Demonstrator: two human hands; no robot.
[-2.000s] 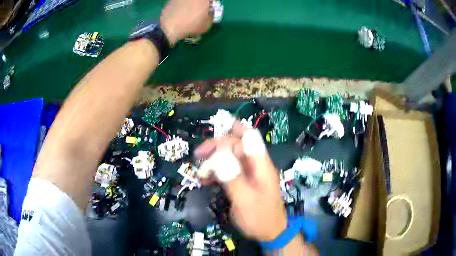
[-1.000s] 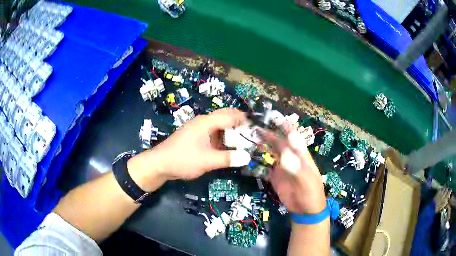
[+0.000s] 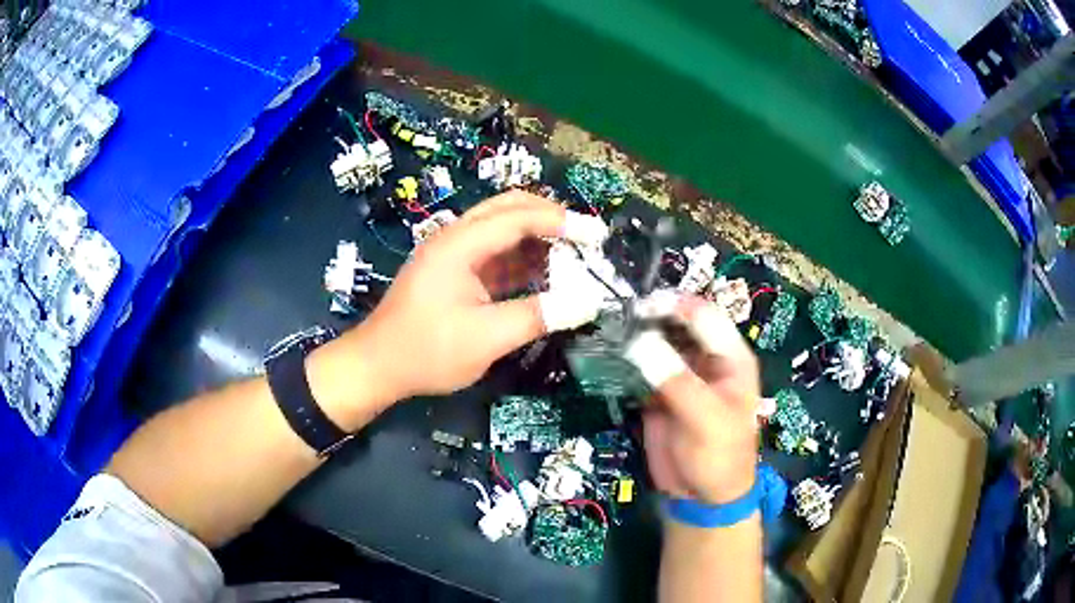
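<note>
A wired board assembly is held between my hands over the dark mat. Its white socket block (image 3: 576, 280) is in my left hand (image 3: 442, 295), pinched between thumb and fingers with white fingertip coverings. Its green circuit board (image 3: 606, 357) hangs below, beside my right hand (image 3: 705, 395), whose covered fingertips grip the board side. Dark parts and wires stick up between the hands, blurred. The exact finger contact on the right is blurred.
Wired board assemblies (image 3: 566, 469) lie scattered on the dark mat (image 3: 224, 342). Blue trays (image 3: 224, 88) with whitish shells are at left. The green belt (image 3: 707, 106) carries another assembly (image 3: 882, 212). A cardboard box (image 3: 931, 501) is at lower right.
My left hand has come back from over the belt to meet my right hand, and both now hold the assembly. The view has turned towards the blue trays. The green board now hangs lower.
</note>
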